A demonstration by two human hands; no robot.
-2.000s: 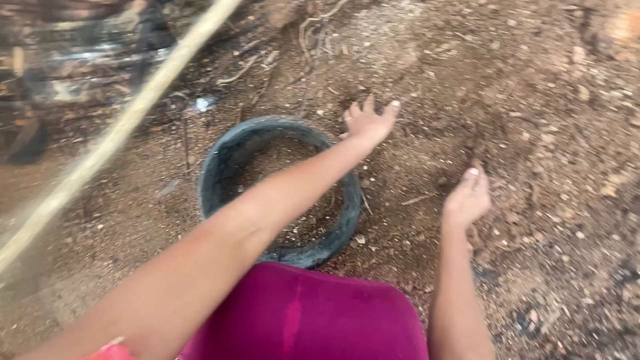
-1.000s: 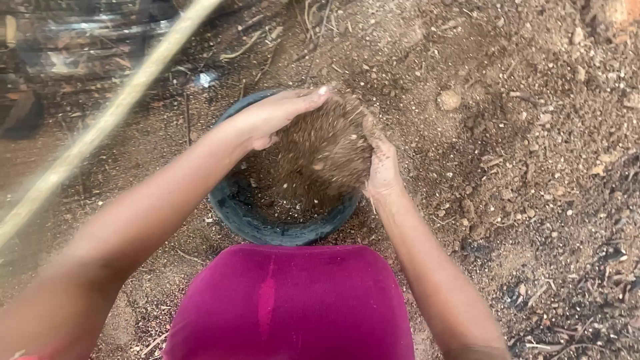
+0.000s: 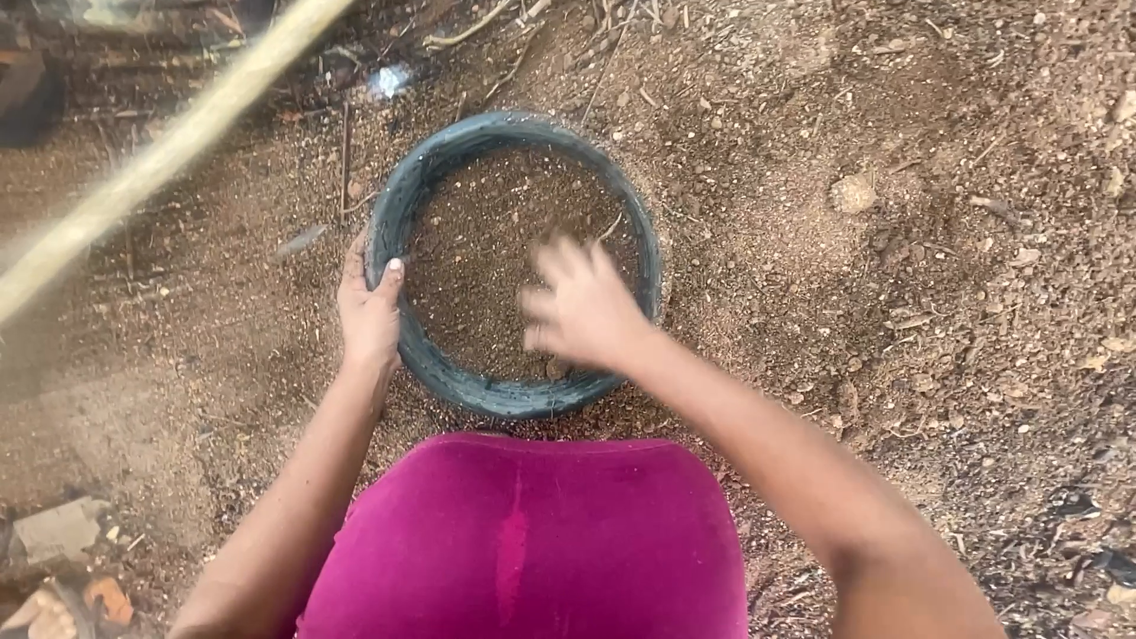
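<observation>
A round, dark blue-green basin (image 3: 524, 401) stands on the bare ground in front of my body, with brown soil (image 3: 488, 266) inside it. My left hand (image 3: 373, 306) grips the basin's left wall, thumb over the rim and fingers on the outside. Above the soil, within the right half of the basin, is my right hand (image 3: 581, 306), blurred by motion, fingers spread and holding nothing that I can see. Whether its fingertips touch the soil I cannot tell.
A pale pole (image 3: 169, 160) slants across the upper left. Loose soil with twigs and a pale stone (image 3: 853, 193) lies to the right. Broken flat pieces (image 3: 60, 531) lie at the lower left, and a dark object (image 3: 27, 98) at the upper left.
One second ago both hands held loose soil over the basin; that soil has left them. My left hand has moved to the basin's left rim, and my right hand is now over the soil inside.
</observation>
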